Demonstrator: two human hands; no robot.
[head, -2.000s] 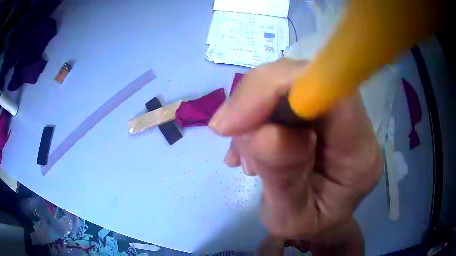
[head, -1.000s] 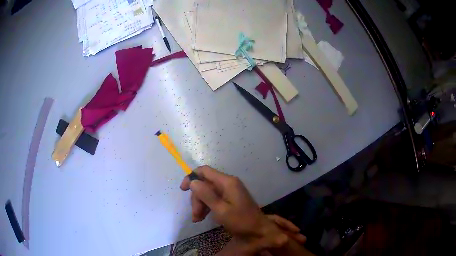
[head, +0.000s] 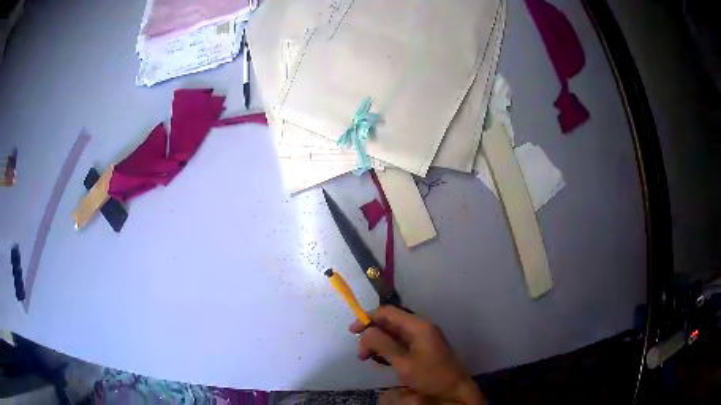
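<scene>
My right hand [head: 411, 348] is at the bottom, right of centre, shut on a yellow-orange marker pen [head: 348, 297] with a dark tip pointing up and left. The hand covers the handles of the black shears [head: 352, 237], whose blades lie on the table pointing up and left. I cannot tell if the hand touches them. My left hand is not in view. Cream pattern pieces [head: 379, 71] are stacked at the top centre, with a knotted mint-green strip [head: 360, 130] at their lower edge.
Magenta cloth pieces [head: 186, 130] lie at left by a crossed tan bar [head: 93, 198] and black bar. Printed papers [head: 190, 51] and a thin pen [head: 247, 75] lie at upper left. Cream strips [head: 518, 213] and another magenta piece [head: 573, 111] lie right. A pale purple strip [head: 55, 213] is far left.
The view has shifted. My right hand, still holding the marker pen, has moved rightward from beside the shears to over their handles. The other hand's fingers, seen behind it before, no longer show.
</scene>
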